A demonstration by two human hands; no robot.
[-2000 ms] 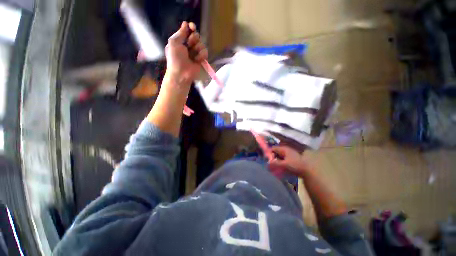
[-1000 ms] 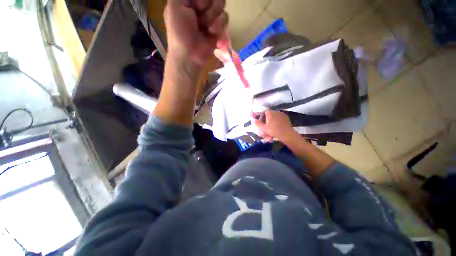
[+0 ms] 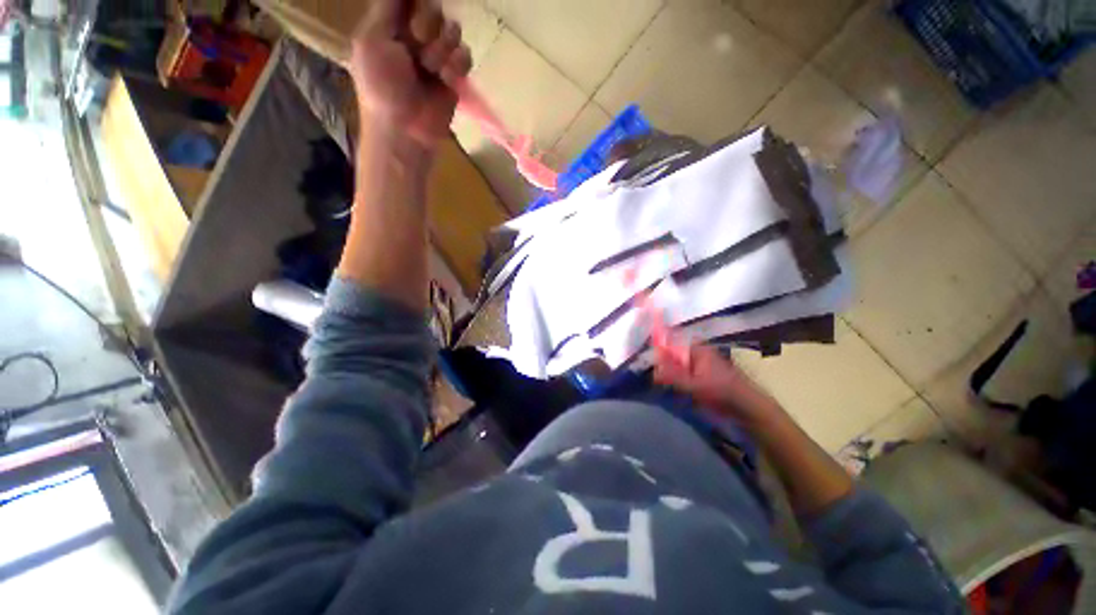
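Note:
A thick bundle of white garment pieces [image 3: 721, 222] with dark strips lies on a blue plastic crate [image 3: 619, 138], of which a corner and a lower bit show. My left hand [image 3: 411, 60] is raised at the top, closed on a pink tie strip [image 3: 505, 135] that runs down toward the bundle's far side. My right hand [image 3: 703, 378] is low at the bundle's near edge and holds the other pink part, which lies over the white cloth. The strip's path under the bundle is hidden.
A large grey-brown fabric bin [image 3: 234, 252] with dark cloth and a clear roll [image 3: 289, 303] stands at left. Another blue crate [image 3: 980, 54] is at top right. A pale bucket [image 3: 1022, 559] is at lower right. Purple-white scrap [image 3: 875, 156] lies on the tiled floor.
My left hand has stayed high and shifted slightly left, with the strip stretched from it. My right hand has moved down and right, off the bundle's top, drawing the pink strip.

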